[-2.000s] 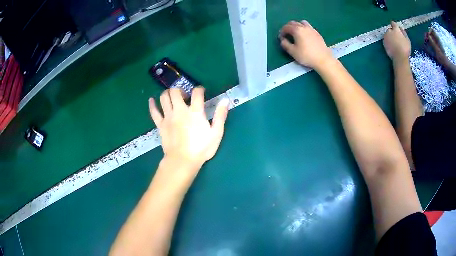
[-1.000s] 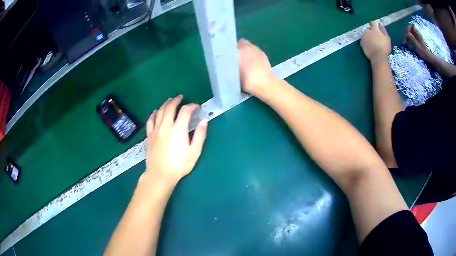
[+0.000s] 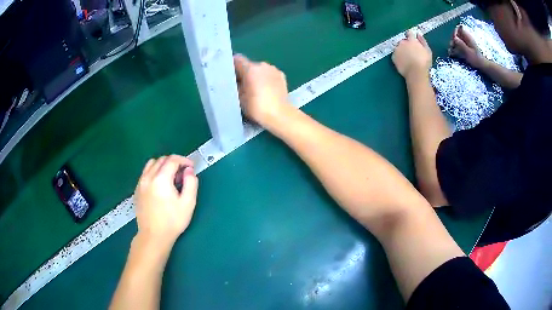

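Observation:
My left hand (image 3: 163, 197) rests over the metal edge strip (image 3: 112, 225), left of the upright post. Its fingers are curled toward the thumb. A small dark patch shows between them, and I cannot tell if it is a held part or shadow. My right hand (image 3: 263, 92) is curled just right of the post, its fingertips partly hidden behind it. I cannot see whether it holds anything. An open black phone (image 3: 72, 194) with a silver keypad area lies on the green surface left of my left hand, touched by neither hand.
The pale post (image 3: 213, 75) stands on the edge strip between my hands. Another dark phone (image 3: 353, 14) lies at the top right. A neighbouring worker (image 3: 496, 139) sits at right, one hand on the strip, beside a heap of white pieces (image 3: 463, 94). Black equipment (image 3: 57, 72) stands at upper left.
The open phone has moved left, away from the post and my left hand. My left hand's spread fingers have curled in. My right hand has come close to the post. The far phone is nearer.

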